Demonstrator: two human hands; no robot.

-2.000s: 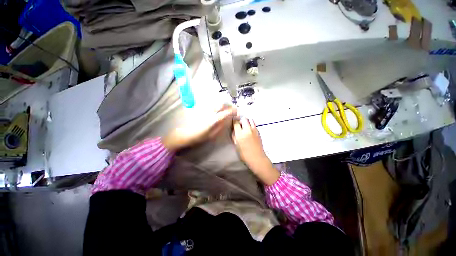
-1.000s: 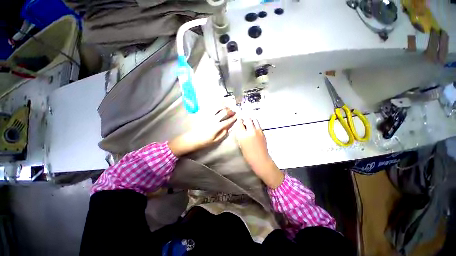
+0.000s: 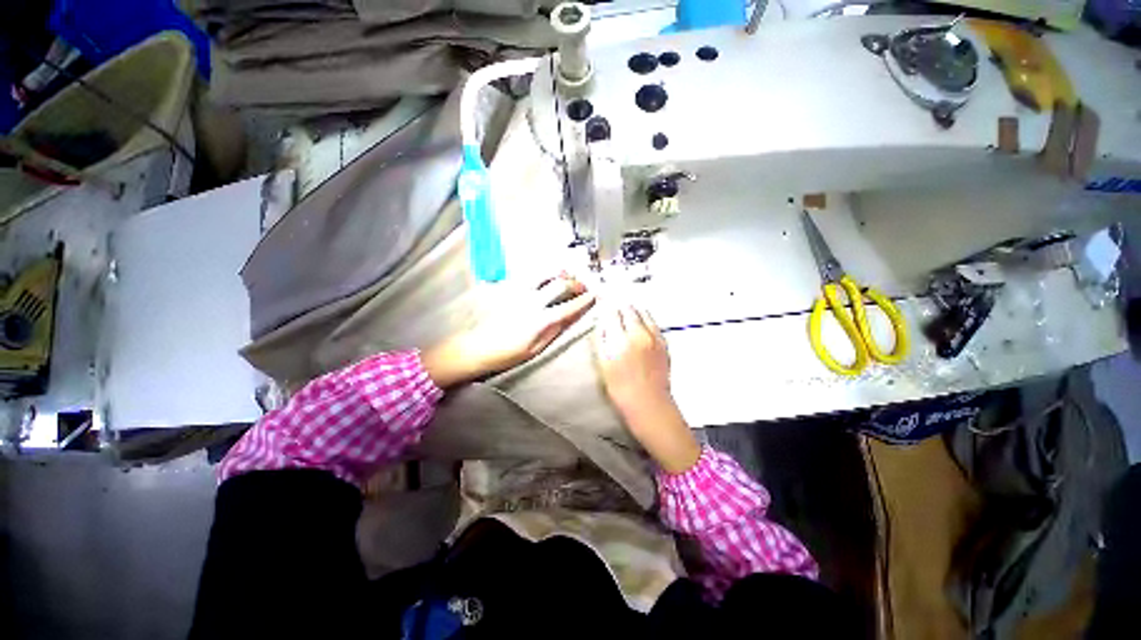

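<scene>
A grey-brown garment piece (image 3: 375,244) lies on the machine table and hangs over my lap. My left hand (image 3: 519,328) lies on the cloth with its fingertips just in front of the needle area. My right hand (image 3: 634,359) is beside it on the right, its fingertips at the cloth edge. The presser foot (image 3: 597,260) is just beyond my fingertips; glare hides the seam and the exact grip. The white sewing machine (image 3: 751,119) spans the upper right. The bright blue lamp (image 3: 482,225) hangs left of the needle.
Yellow-handled scissors (image 3: 856,328) lie right of the needle, with a dark metal fitting (image 3: 961,313) further right. A folded cloth stack (image 3: 338,56) is behind. A cream bin (image 3: 119,106) stands upper left. Loose dark cloth (image 3: 1045,488) hangs lower right.
The view has shifted slightly. My left hand has flattened out on the cloth since the earliest frame. Both hands remain at the needle, and the cloth has hardly moved.
</scene>
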